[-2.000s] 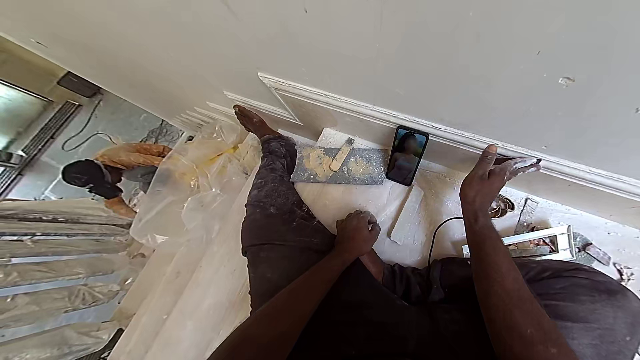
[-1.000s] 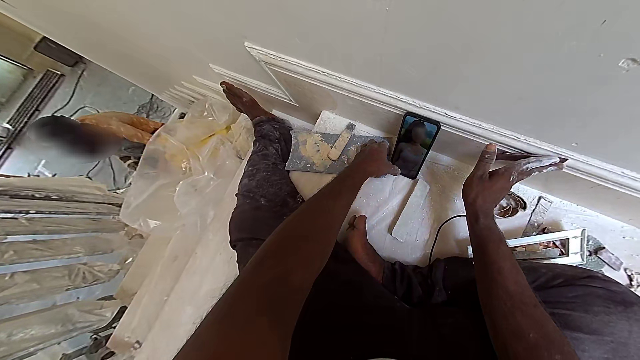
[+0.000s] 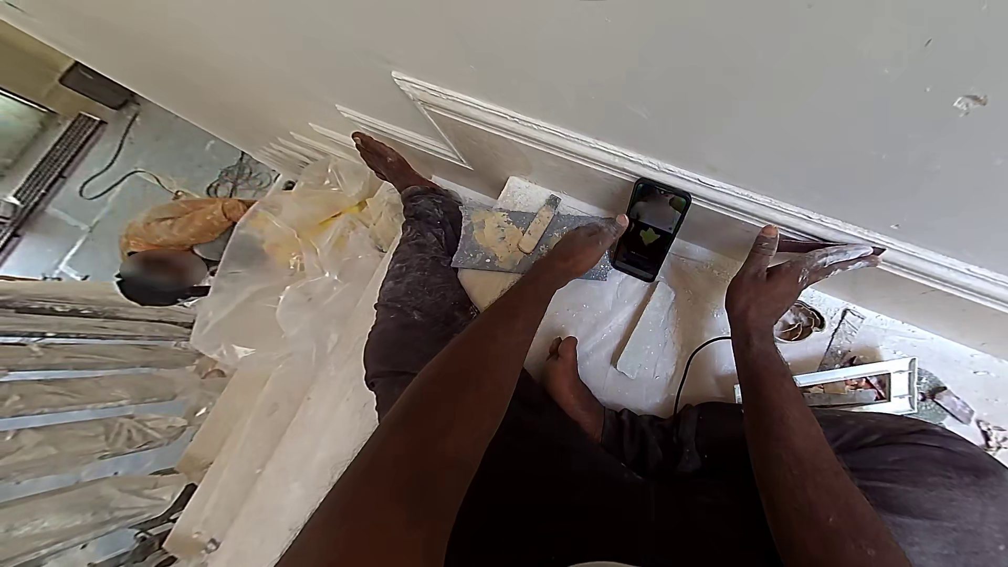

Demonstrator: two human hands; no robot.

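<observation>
My left hand [image 3: 587,248] reaches over a grey flat plate [image 3: 482,236] smeared with yellowish filler, its fingertips at the left edge of a black smartphone [image 3: 652,228]. Whether it grips anything is hidden. The phone leans against the lower wall, its screen lit. A filler-coated scraper [image 3: 539,224] lies on the plate. Near the wall moulding [image 3: 567,146], my right hand [image 3: 776,283] has white-dusted fingers over a thin dark red piece [image 3: 823,246], thumb raised. A long pale flat strip [image 3: 647,331] lies on the floor sheet below the phone.
My outstretched leg and bare foot [image 3: 390,161] are along the wall. Crumpled clear plastic sheeting [image 3: 276,260] lies left, with a person in orange [image 3: 185,224] beyond. A white frame-like tray [image 3: 902,386] with debris, a black cable [image 3: 689,366] and a round floor opening [image 3: 799,321] are near my right arm.
My left hand has moved from beside my bent leg to the plate and the phone's left edge. My right hand stays by the moulding.
</observation>
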